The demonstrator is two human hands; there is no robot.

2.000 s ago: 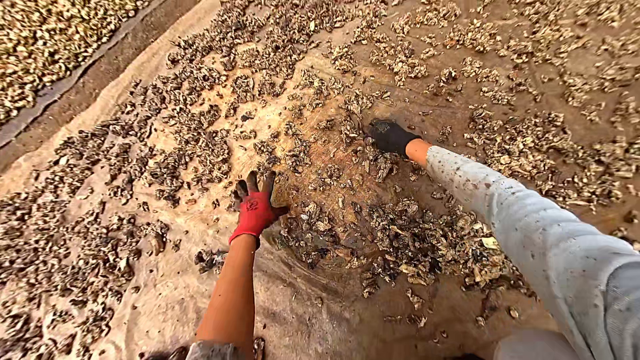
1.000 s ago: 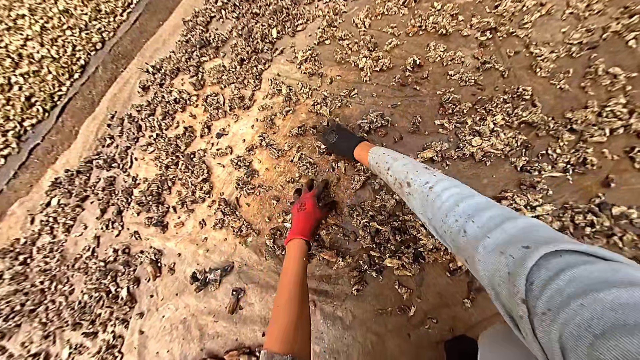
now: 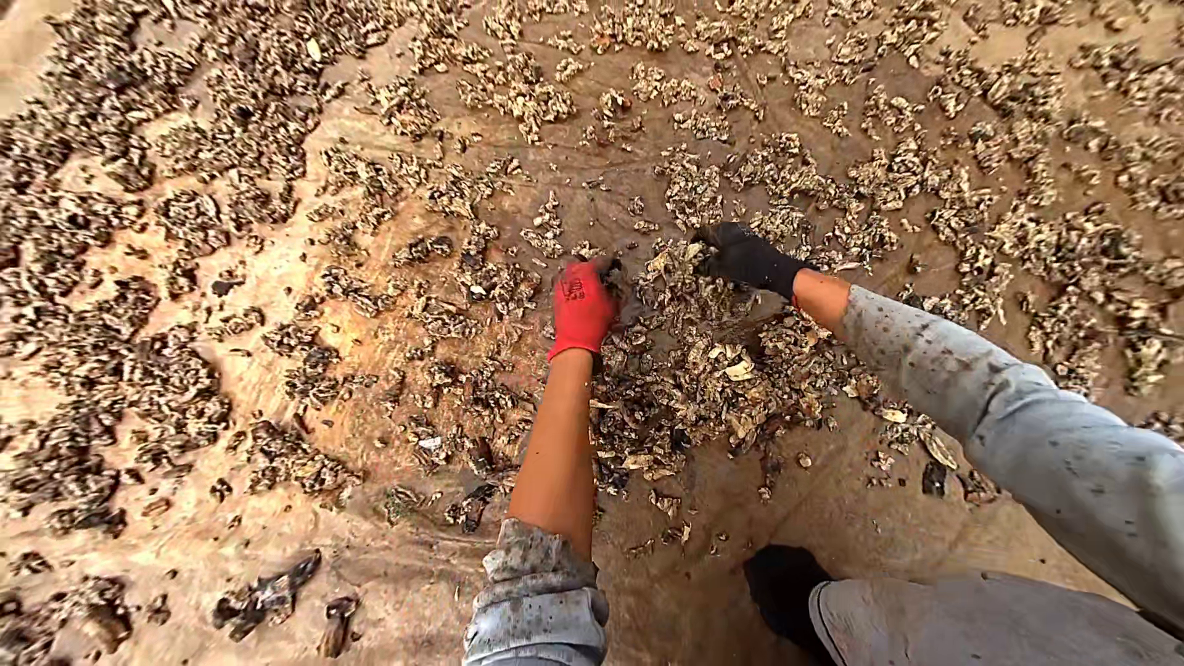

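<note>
My left hand (image 3: 585,301), in a red glove with dark fingers, rests on the left edge of a heap of shrivelled brown pieces (image 3: 731,379). Its fingertips point away from the camera and are partly hidden, so whether they grip anything is unclear. At the heap's far right edge, my right hand (image 3: 747,259) wears a black glove. Its fingers are bent down onto the pieces, with a pale clump against the fingertips; a firm hold cannot be made out. The pieces look dried and curled, but their exact kind is not clear.
A brown ground sheet (image 3: 666,573) lies under everything, with creases. More of the same pieces are scattered to the right and thickly at the left (image 3: 111,370). Larger dark pieces (image 3: 266,597) lie at the lower left. My dark-covered foot (image 3: 786,592) is near the bottom.
Both hands have moved over the sheet, and loose pieces are now heaped between and below them. My left fingers, spread two seconds ago, are drawn in. The view has shifted to the right.
</note>
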